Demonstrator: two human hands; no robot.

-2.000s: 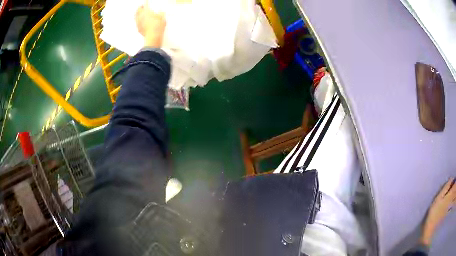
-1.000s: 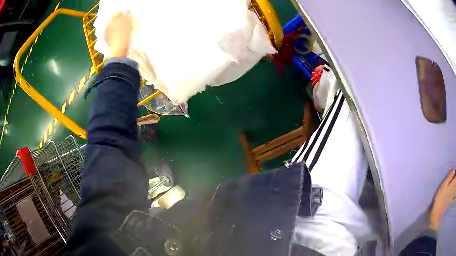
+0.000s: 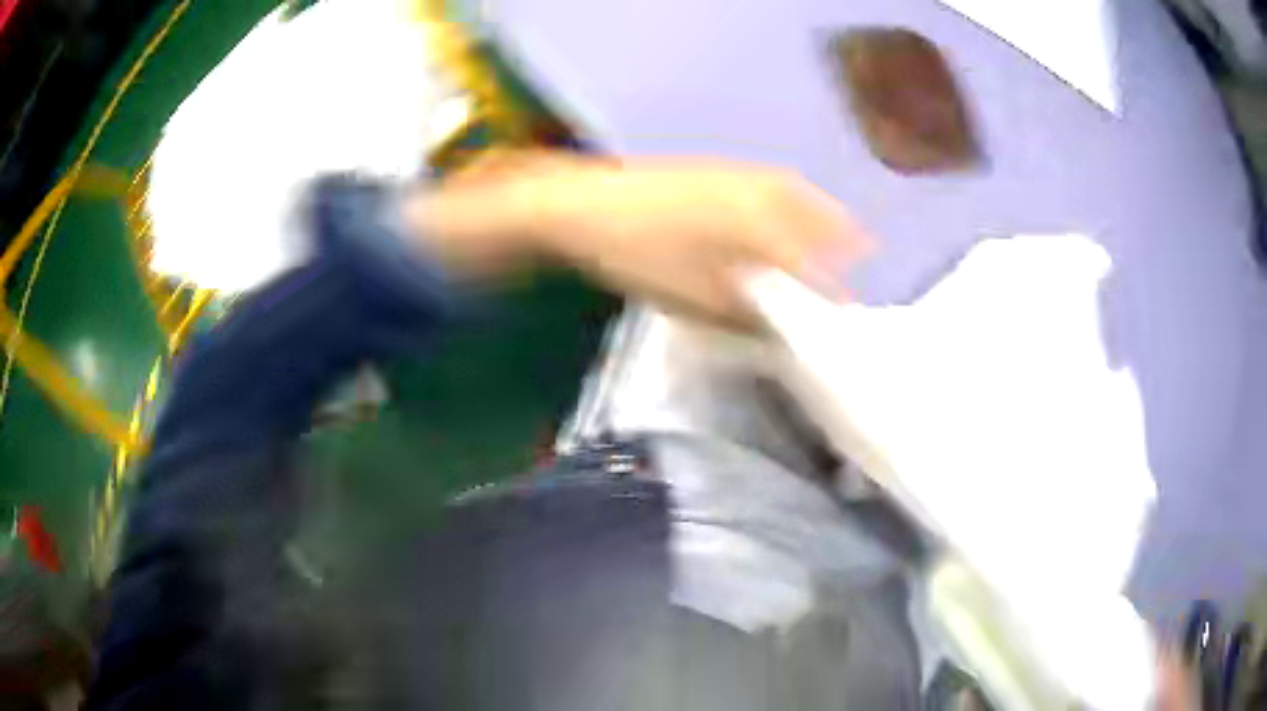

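Observation:
My left hand (image 3: 667,229), blurred, reaches across the middle with its fingers closed on the upper left corner of a white garment piece (image 3: 1000,403). The piece spreads over the lilac-grey table (image 3: 1195,264) and hangs at its near edge towards my lap. Of my right hand (image 3: 1176,683), only a small blurred bit of skin shows at the lower right beside the cloth. Its fingers and grip are hidden.
A brown plate (image 3: 906,100) lies on the table beyond the piece. More white cloth (image 3: 1042,42) lies at the far edge. A white heap (image 3: 285,139) sits in the yellow-framed rack (image 3: 70,382) at left. Dark objects stand at the lower right edge.
My left hand has left the white heap and moved right to the table, now with a white piece. The view has turned right. My right hand is now mostly out of sight.

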